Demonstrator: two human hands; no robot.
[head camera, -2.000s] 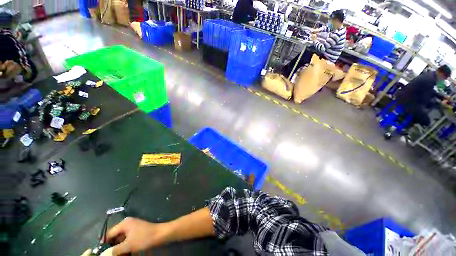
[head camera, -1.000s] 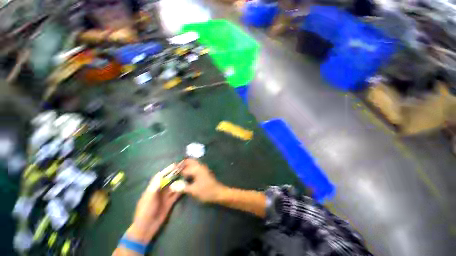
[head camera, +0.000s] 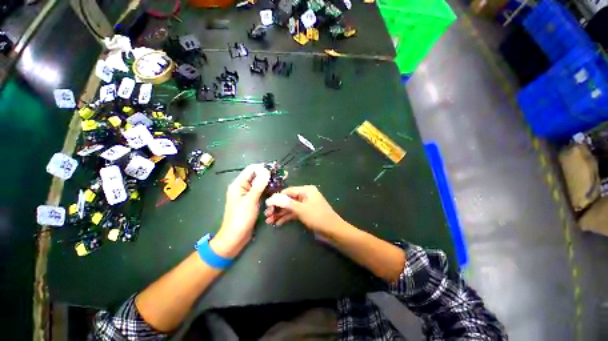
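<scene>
A small dark circuit board with wires (head camera: 277, 177) is at the fingertips of my left hand (head camera: 245, 194), near the middle of the bench. A dark lead runs up and right from it to a small white pad (head camera: 305, 142). My left hand wears a blue wristband and white fingertip coverings. My right hand (head camera: 300, 206) is just right of and below the board, its thumb and fingers curled together with white coverings; whether something small is between them cannot be told.
A heap of wired modules (head camera: 127, 150) lies left, with an orange pad (head camera: 175, 182) beside it. Black plastic brackets (head camera: 227, 84) and a tape roll (head camera: 153, 65) lie beyond. A yellow-orange strip (head camera: 381, 141) lies right, near a blue bin (head camera: 445, 200) and green bin (head camera: 415, 33).
The view has swung left and down, so both hands now show near the middle. My left hand, out of view at first, holds the board. My right hand has moved slightly apart from it.
</scene>
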